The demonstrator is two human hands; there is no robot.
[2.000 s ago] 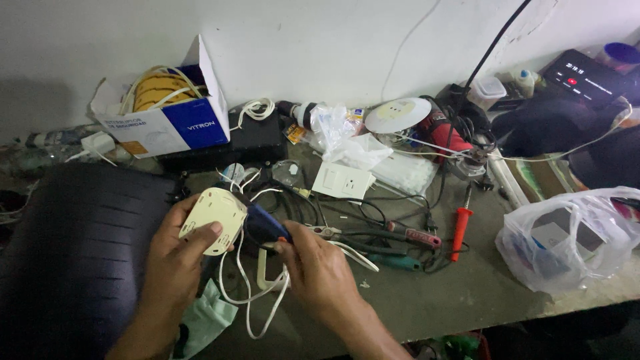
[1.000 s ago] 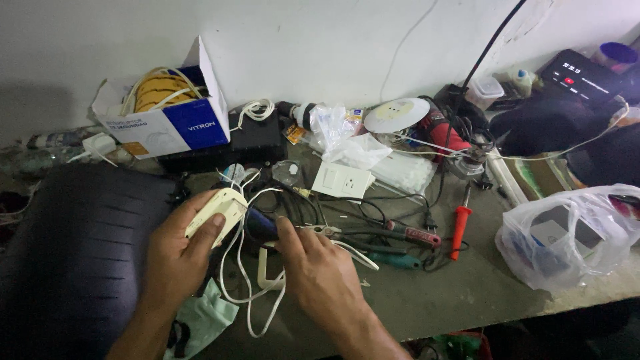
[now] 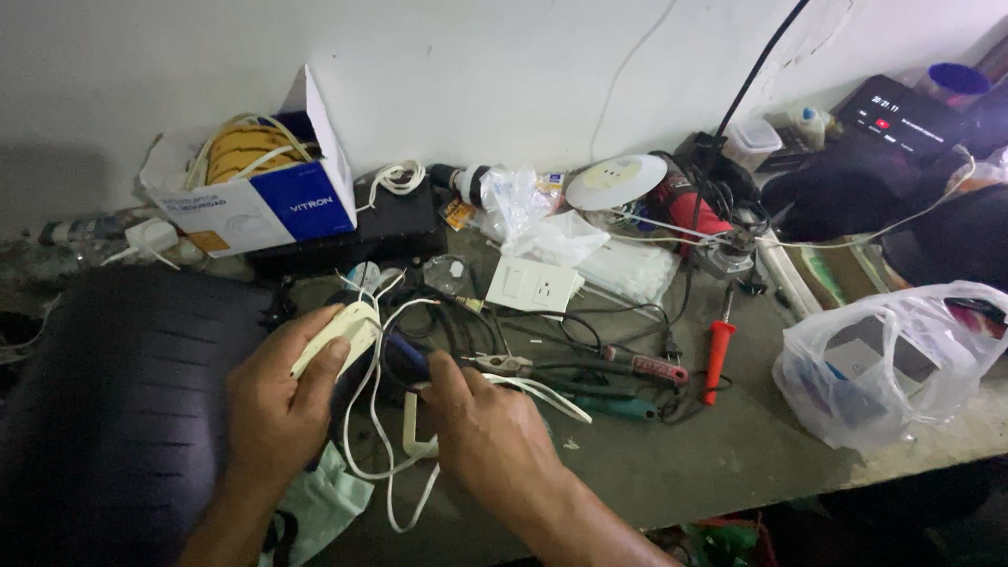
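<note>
My left hand (image 3: 287, 386) grips a cream plastic electrical fitting (image 3: 346, 335), tilted to show its narrow side, thumb on the near face. White wires (image 3: 376, 417) with stripped ends rise beside it and loop down over the bench. My right hand (image 3: 488, 417) is to the right, fingers curled, their tips against a dark blue object (image 3: 408, 358) that looks like a handle; its grip is hidden. A cream frame-like part (image 3: 410, 425) lies just left of the right hand. Pliers (image 3: 504, 364) lie beyond the knuckles.
A white switch-and-socket plate (image 3: 516, 285), a red-handled soldering iron (image 3: 717, 358) and black cables lie behind. A Vitron box (image 3: 299, 206) holds yellow corrugated tubing. A dark ribbed object (image 3: 118, 409) fills the left; a plastic bag (image 3: 890, 394) sits right, near the bench edge.
The cream fitting was broad-face toward the camera two seconds ago and is now turned to its narrow side. The right hand's fingers have curled in closer around the blue object's end.
</note>
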